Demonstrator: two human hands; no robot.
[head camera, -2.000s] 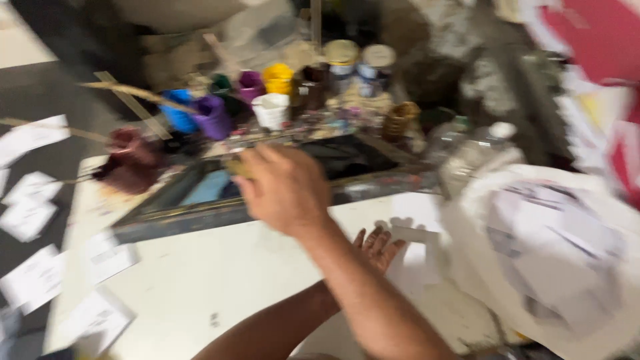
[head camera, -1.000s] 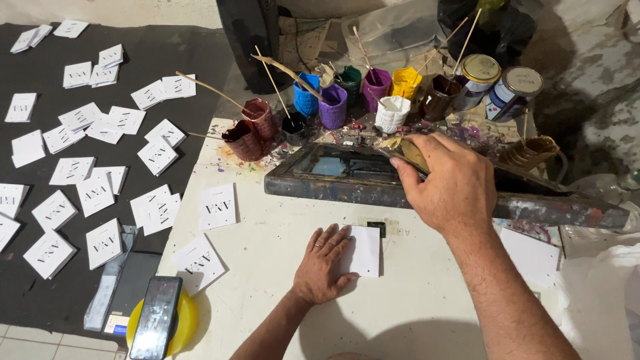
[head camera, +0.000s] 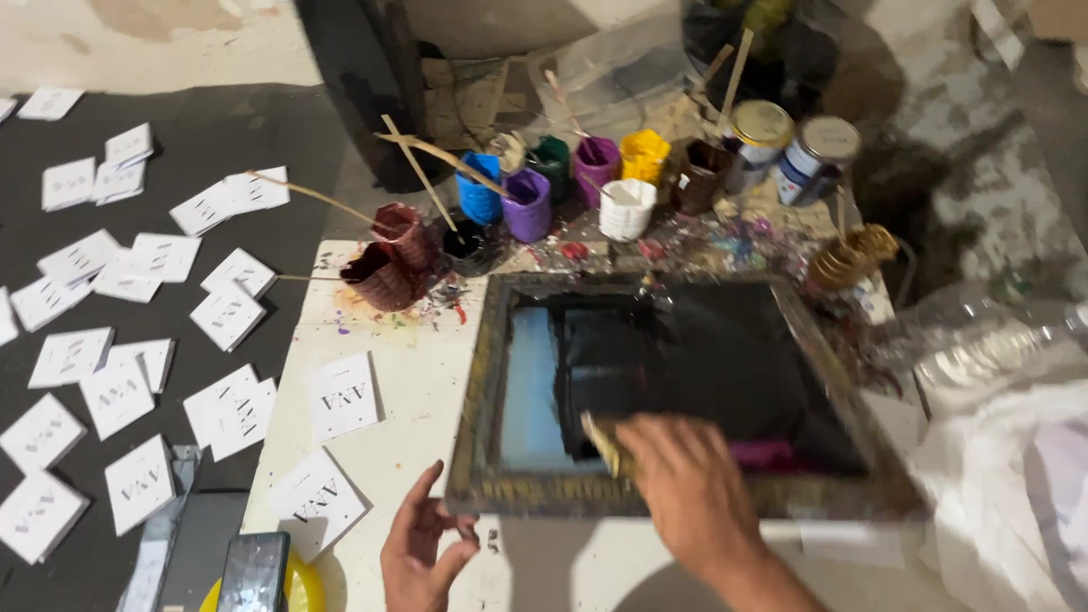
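My right hand (head camera: 693, 501) grips a squeegee (head camera: 608, 444) at the near edge of a screen-printing frame (head camera: 680, 374). The frame's wood (head camera: 544, 491) is ink-stained; its mesh is mostly black, with a light blue strip (head camera: 529, 391) at left and a magenta patch at lower right. My left hand (head camera: 425, 544) is by the frame's near left corner, palm up, fingers curled and apart, with nothing seen in it; whether a fingertip touches the corner I cannot tell. Printed white cards (head camera: 344, 397) lie on the white board left of the frame.
Behind the frame stand several ink cups, among them a white cup (head camera: 627, 208) and a purple cup (head camera: 527, 206), some with sticks, and two tins (head camera: 816, 160). More printed cards (head camera: 127, 395) cover the black surface at left. A phone (head camera: 255, 574) rests over a yellow round object. Clear plastic bottles (head camera: 986, 331) lie at right.
The screen frame now lies lower over the board, nearer me. My right hand with the squeegee has come down to its near edge. My left hand has left the white card it was touching and turned up.
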